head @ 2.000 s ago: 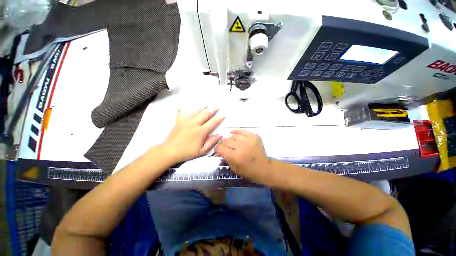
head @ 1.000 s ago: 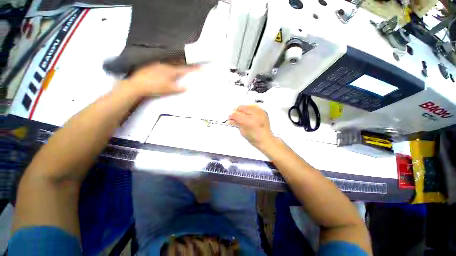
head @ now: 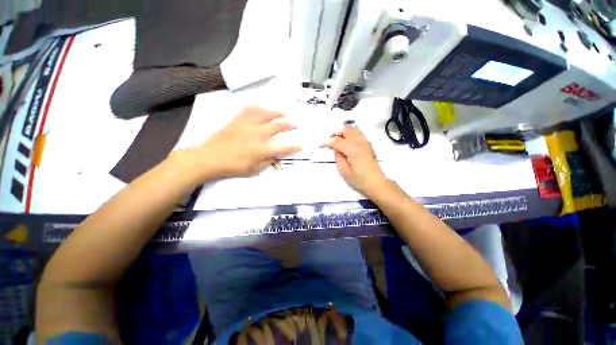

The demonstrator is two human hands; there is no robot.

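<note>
The dark fabric panel [head: 186,44] lies left of the machine, with a rolled fold near its lower end and a dark strip below it. Its white backing [head: 260,54] shows beside it and is hard to tell from the white table. My left hand [head: 246,143] lies flat with fingers spread on the white surface, left of the needle. My right hand [head: 354,156] is just below the presser foot [head: 346,101], fingers bent and fingertips together at the white surface. Whether it pinches the fabric edge cannot be told.
The white sewing machine [head: 419,40] with its control panel [head: 490,71] stands behind. Black scissors [head: 407,123] lie right of the needle. Further right are a clear box with a yellow-and-black item [head: 490,145], a red case [head: 544,176] and a yellow packet [head: 571,172]. A ruler [head: 473,207] runs along the front edge.
My left hand has come back from the dark panel's fold to the white surface nearer the needle. My right hand stays close to the needle area. The camera view has shifted.
</note>
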